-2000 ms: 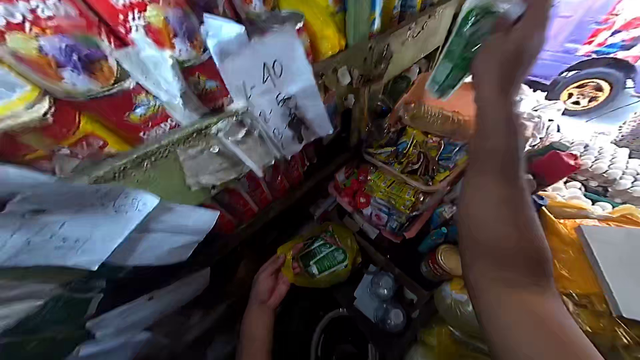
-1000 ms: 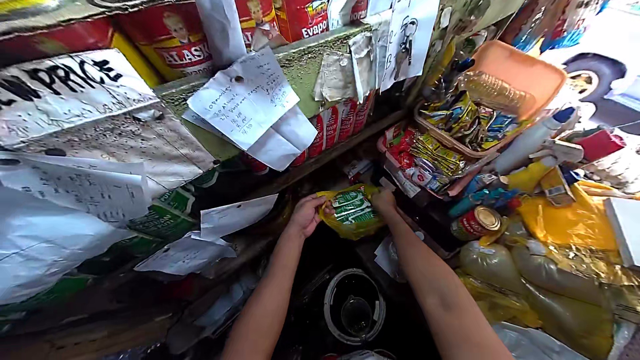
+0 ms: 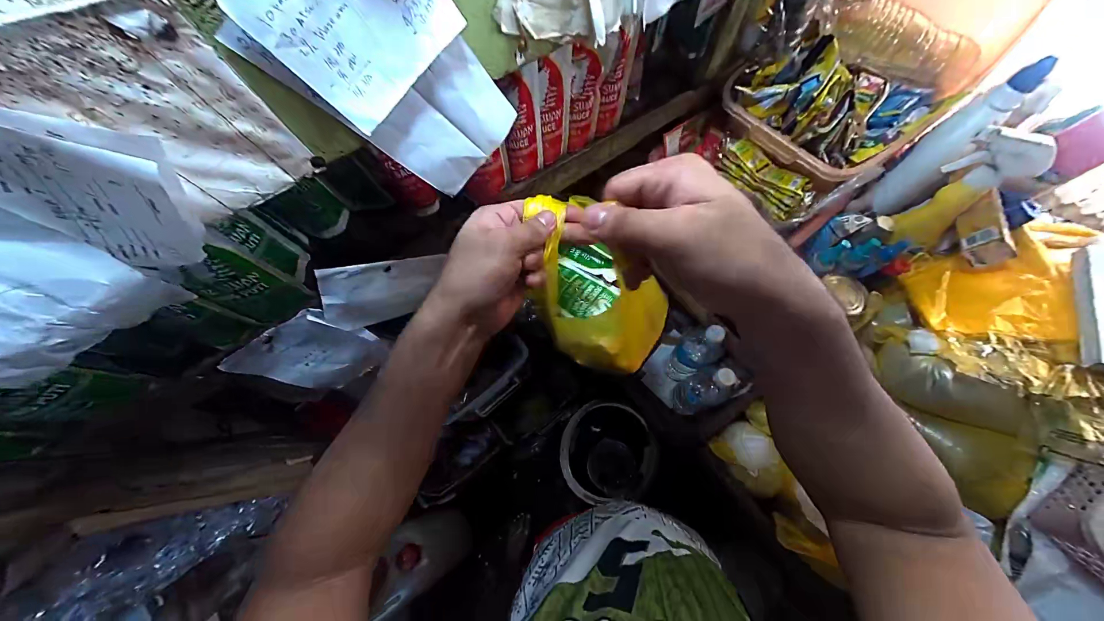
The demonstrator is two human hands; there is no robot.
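A yellow plastic bag [image 3: 617,332] hangs between my two hands at the centre of the view. Inside it lie green printed packets [image 3: 586,280], seen through the bag's opening. My left hand [image 3: 496,259] pinches the bag's left handle between thumb and fingers. On the other side, my right hand [image 3: 673,216] has its thumb and forefinger at the top of the bag; its other fingers are partly hidden behind the hand and the plastic.
Red sauce pouches [image 3: 561,108] line a shelf behind the bag. A basket of sachets [image 3: 828,112] stands at upper right. Two small water bottles [image 3: 700,371] are below the right wrist, near a dark round container [image 3: 608,453]. Handwritten papers [image 3: 354,60] hang at upper left.
My right hand was raised at upper right with a green packet two seconds ago and is now at the bag. The bag's top has been drawn up between both hands. The view has moved closer.
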